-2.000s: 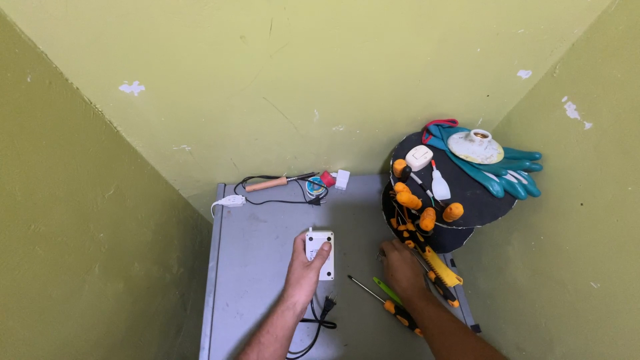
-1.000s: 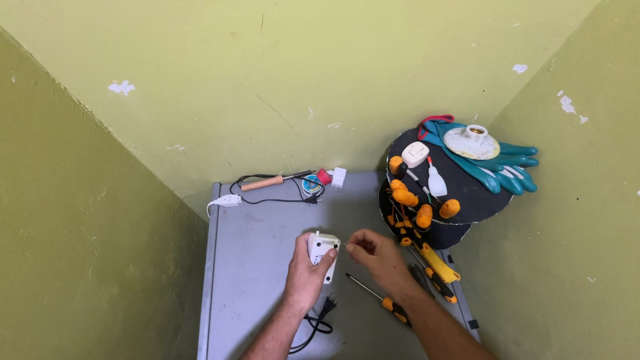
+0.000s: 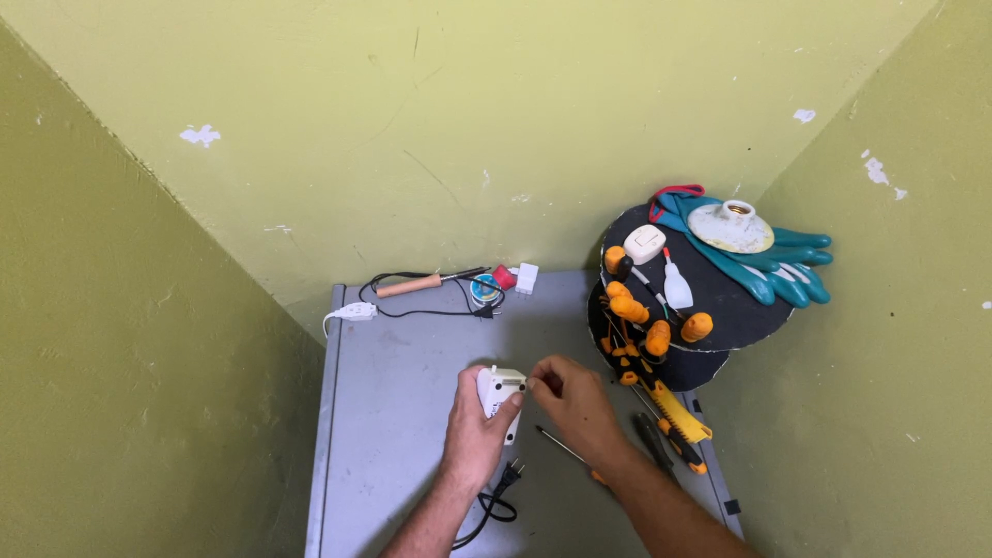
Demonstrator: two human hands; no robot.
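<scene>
My left hand (image 3: 474, 434) grips a small white plastic box (image 3: 504, 395) with black round feet or screw recesses at its corners, tilted above the grey table. At the box's upper right corner is my right hand (image 3: 577, 403), thumb and forefinger pinched together; whether something small is between them cannot be told. A black power cord with a two-pin plug (image 3: 509, 474) lies below the box. Partly under my right forearm, a screwdriver (image 3: 562, 444) rests on the table, and a dark-handled tool (image 3: 652, 438) lies right of it.
Along the grey table's (image 3: 403, 380) back lie a soldering iron (image 3: 409, 286), a solder spool (image 3: 485, 288), a white adapter (image 3: 526, 278) and a white extension socket (image 3: 356, 311). A black round stand (image 3: 721, 325) at right bears orange-handled tools, teal gloves (image 3: 783, 279) and a lamp holder (image 3: 731, 225). Walls close in.
My right hand has moved from the tools at the right to the box's upper right corner. The box, still in my left hand, has been tilted.
</scene>
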